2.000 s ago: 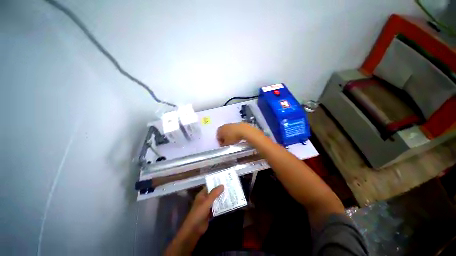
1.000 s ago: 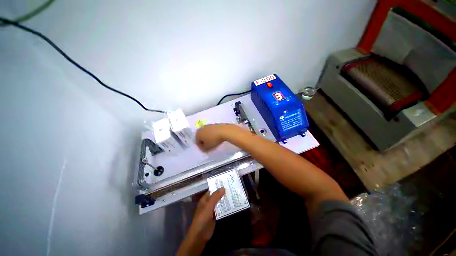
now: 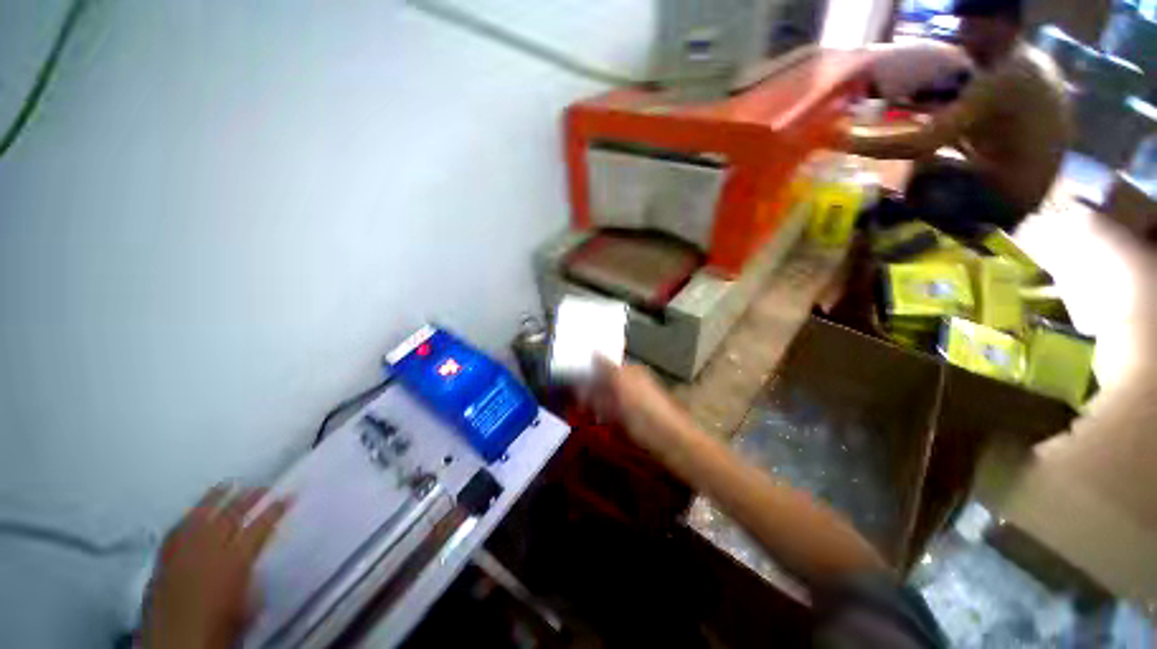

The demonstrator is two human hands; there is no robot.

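My right hand [image 3: 622, 393] is shut on a small white box [image 3: 588, 337] and holds it in the air between the blue control box and the orange tunnel. The bar sealer [image 3: 343, 507] lies at the lower left, with its silver sealing bar [image 3: 368, 558] along the front. The blue control box [image 3: 467, 391] stands at its right end. My left hand [image 3: 213, 571] is blurred at the lower left, over the sealer board; its fingers are partly hidden, and I cannot tell whether it holds anything.
The shrink tunnel [image 3: 749, 114] stands on a wooden bench [image 3: 755, 361], its conveyor [image 3: 632, 269] facing me. An open carton [image 3: 936, 444] with clear film is at the right. Yellow boxes [image 3: 933, 289] are heaped behind it. A person [image 3: 1015, 121] sits at the upper right. A cable hangs on the wall.
The view has swung right. The white box is now in my right hand and held out toward the tunnel; before, my left hand held a white box at the sealer's front. My left hand is over the board.
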